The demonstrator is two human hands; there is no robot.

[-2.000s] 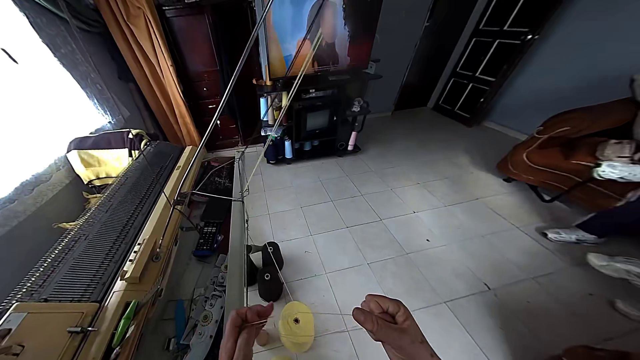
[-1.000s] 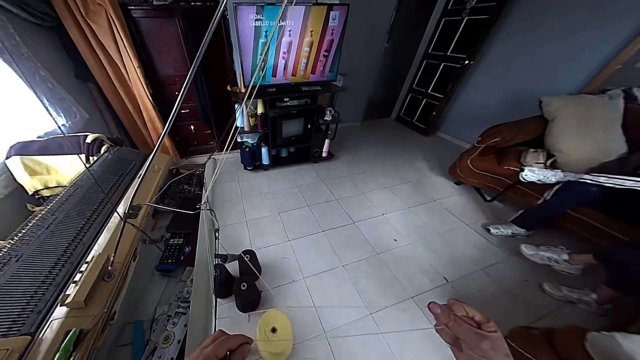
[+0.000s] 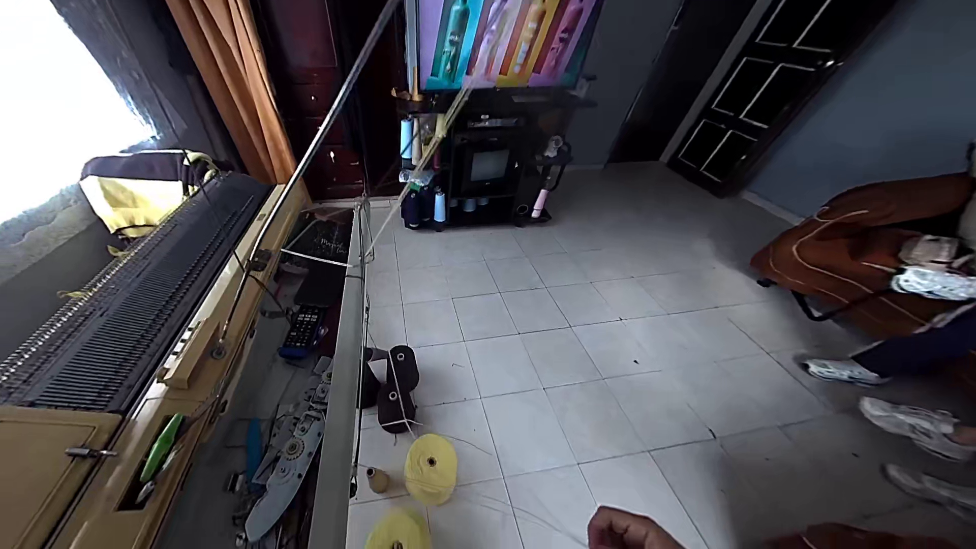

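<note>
At the bottom edge, my right hand [image 3: 631, 529] is partly in view with its fingers curled together, and a thin pale yarn strand [image 3: 526, 512] runs to it from the left. My left hand is out of view. Left of the right hand, a yellow yarn cone [image 3: 431, 469] stands on the floor, with a second yellow cone [image 3: 398, 531] cut off by the frame below it. Dark yarn cones [image 3: 396, 408] and a small tan cone [image 3: 377, 479] are close by. A knitting machine [image 3: 152, 282] with a long needle bed lies at the left.
A grey rail [image 3: 335, 412] edges the bench, which holds metal carriage parts [image 3: 293, 450] and a remote control [image 3: 303, 332]. Yarn strands [image 3: 438, 137] slant upward by a thin metal rod [image 3: 316, 133]. A television stand [image 3: 488, 164] is ahead. People's shoes [image 3: 911, 427] and a brown-covered seat [image 3: 854, 252] are right.
Both hands were visible in the earlier frames with a strand between them; my left hand has since left the view. The right hand now shows lower in the frame. The view has shifted.
</note>
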